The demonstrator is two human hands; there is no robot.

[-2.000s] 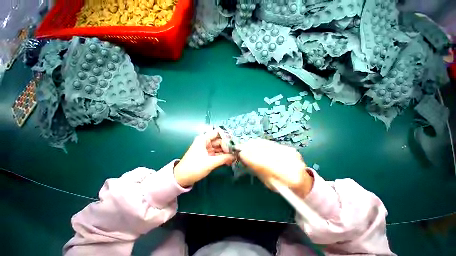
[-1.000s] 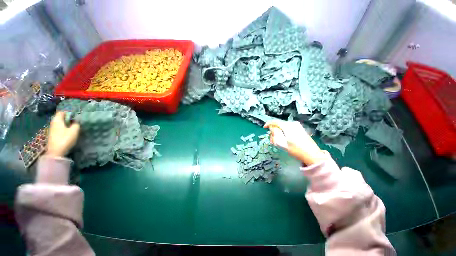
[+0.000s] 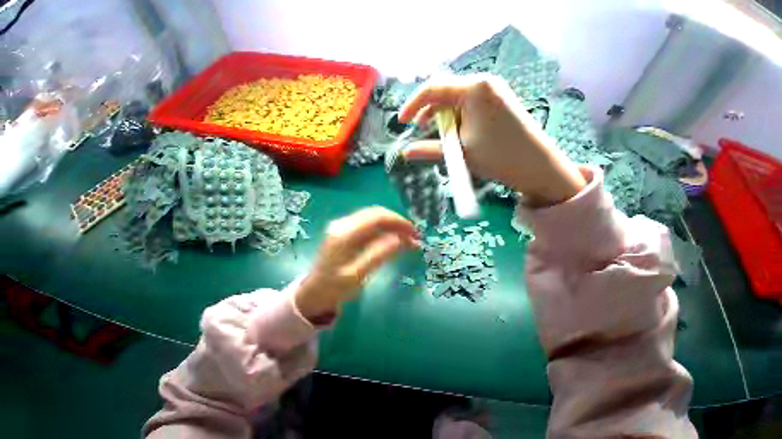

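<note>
My right hand [image 3: 502, 137] is raised at the upper centre. It holds a slim hand tool [image 3: 457, 167], yellowish at the fingers and pale toward its lower end. A grey-green studded sheet [image 3: 420, 190] hangs from its thumb and fingertips. My left hand [image 3: 356, 257] is blurred, below and left of the sheet, with its fingertips close to the sheet's lower end. Whether they touch or pinch it cannot be told. Small grey-green rubber pieces [image 3: 461, 264] lie in a low pile just right of my left fingertips.
A smaller sheet pile [image 3: 219, 193] lies left, below a red basket [image 3: 321, 159] of yellow parts [image 3: 287, 107]. A large sheet pile [image 3: 570, 124] stands behind my right hand. A second red basket [image 3: 750, 219] is far right. A dotted plate [image 3: 101, 199] and clear bags [image 3: 43, 129] are far left.
My left hand has moved from the left sheet pile to the centre. My right hand has risen from beside the large pile, and a studded sheet now hangs from it. The camera view has shifted.
</note>
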